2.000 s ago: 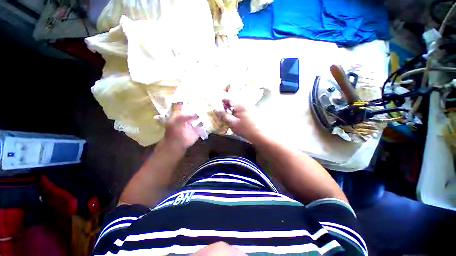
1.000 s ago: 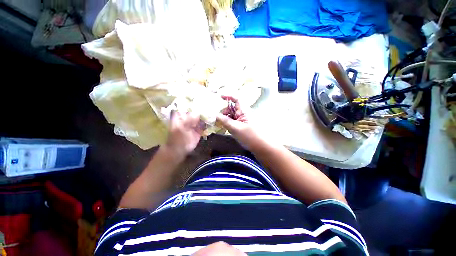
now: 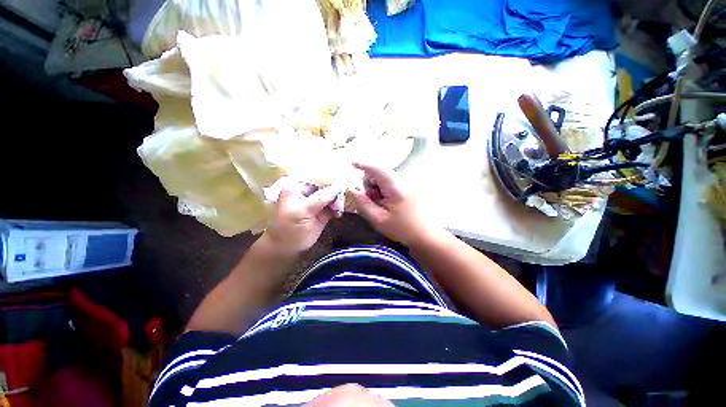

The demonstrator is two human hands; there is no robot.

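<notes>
A large, thin cream garment (image 3: 231, 103) covers the left of the white table and hangs over its front edge, washed out to white in the middle. My left hand (image 3: 302, 216) pinches a small bunched part of it close to my belly. My right hand (image 3: 385, 205) is just right of my left hand at the garment's edge, fingers curled. A small dark thing may be in the right fingers, but it is too small to name. The cloth's edge between the hands is partly hidden by the fingers.
A black smartphone (image 3: 454, 114) lies on the white table (image 3: 478, 195). A steam iron (image 3: 521, 151) with a brown handle and black cables stands at right, with tan scraps around it. Blue cloth (image 3: 493, 28) lies at the far edge. A blue-and-white box (image 3: 68, 250) is low at left.
My left hand has moved slightly right and up, and its fingers now pinch the cloth near my right hand. The view has shifted a little, so the table items appear slightly left and higher.
</notes>
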